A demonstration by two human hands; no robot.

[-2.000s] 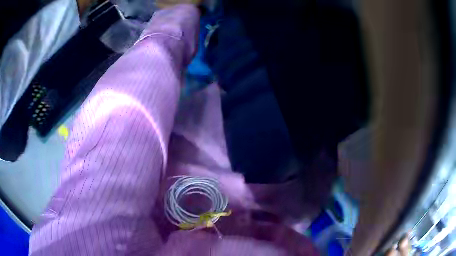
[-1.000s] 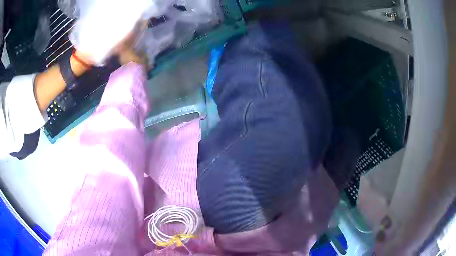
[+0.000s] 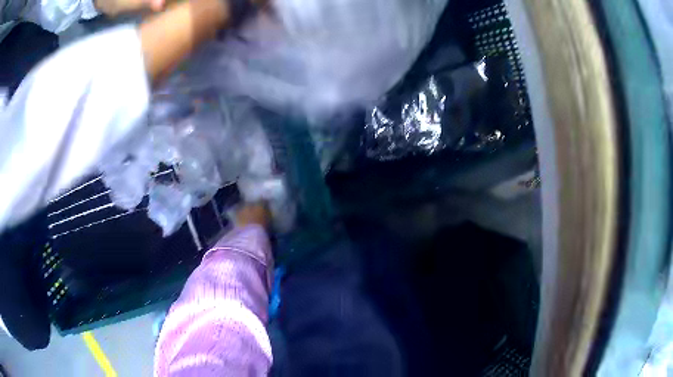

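Note:
My left hand point(image 3: 254, 214), below a pink striped sleeve, is small and blurred at the lower edge of a crumpled clear plastic bag point(image 3: 177, 177). Plastic partly covers its fingers, so its grip cannot be told. The bag lies over a dark green slotted crate point(image 3: 111, 316). A large frosted bag point(image 3: 325, 59), blurred, hangs above and to the right, beside another person's forearm point(image 3: 184, 37) in a white sleeve. My right hand is out of the picture.
A dark glossy bag point(image 3: 443, 110) lies in a perforated dark crate at the upper right. The pale bench edge point(image 3: 575, 184) curves down the right side. My dark-clothed leg is below centre. A yellow line point(image 3: 98, 353) marks the floor at lower left.
The view has shifted towards the crates. The other person's arm and the frosted bag appear larger and further right. The coiled white cable on my lap has left the view.

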